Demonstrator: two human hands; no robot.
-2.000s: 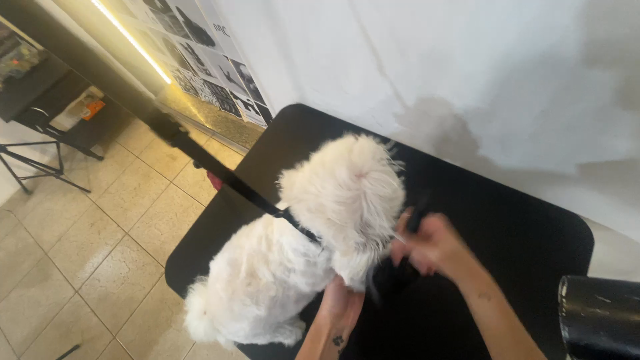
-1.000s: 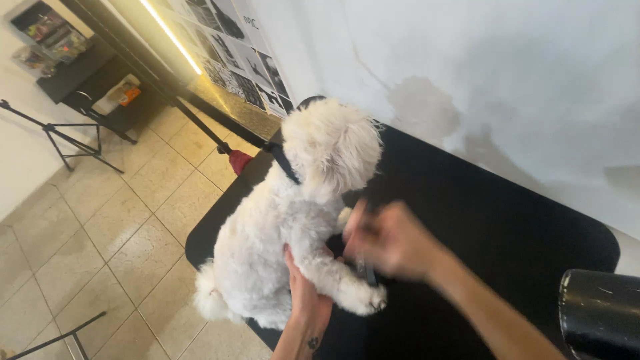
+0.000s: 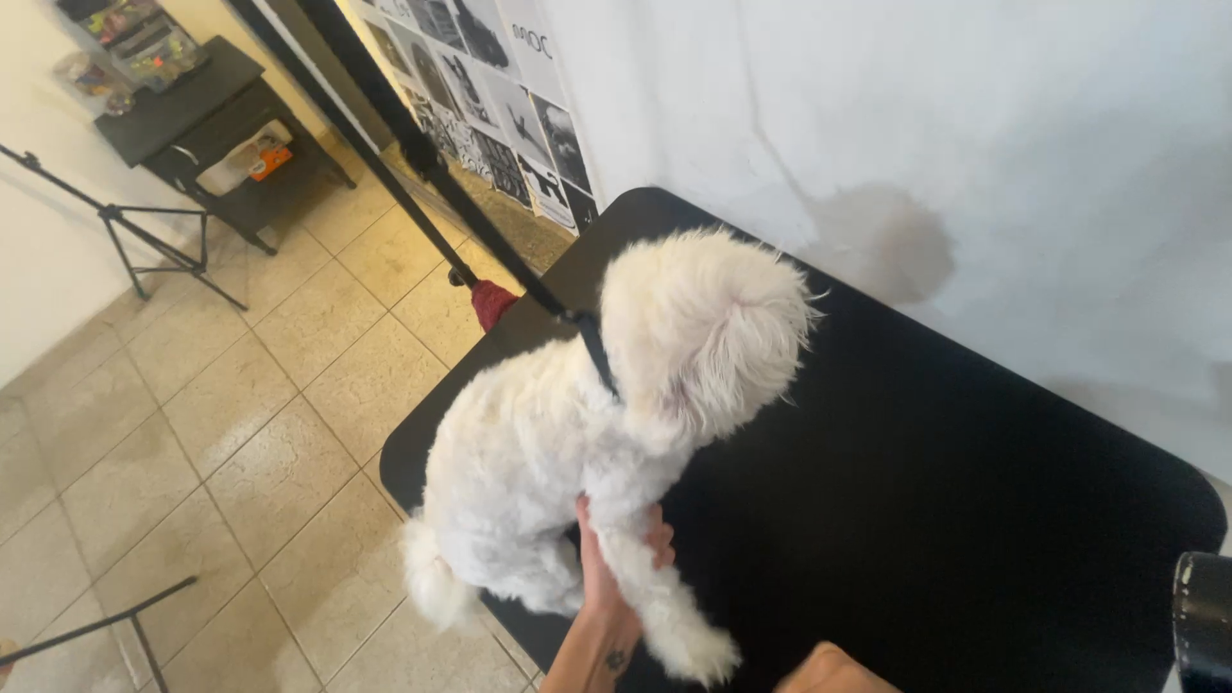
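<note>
A white dog [image 3: 520, 462] with a fluffy head sits on a black grooming table [image 3: 943, 462]. Around its neck runs a black grooming loop [image 3: 595, 354], joined to a strap that rises to the upper left. My left hand [image 3: 616, 563] is closed around the upper part of the dog's front leg, thumb on one side and fingers on the other. At the bottom edge, right of the paw, only part of my right hand [image 3: 833, 671] shows; its fingers and anything in them are cut off by the frame.
A white wall [image 3: 866, 115] borders the table's far side. At lower right stands a black cylindrical object [image 3: 1203, 616]. Left, on the tiled floor [image 3: 279, 414], are a tripod [image 3: 154, 241] and a dark side table [image 3: 183, 106]; a red cloth-like thing [image 3: 492, 303] is by the table edge.
My right hand, earlier in front of the dog with a dark tool, has moved down to the bottom edge. My left hand remains at the front leg. The dog's head has turned.
</note>
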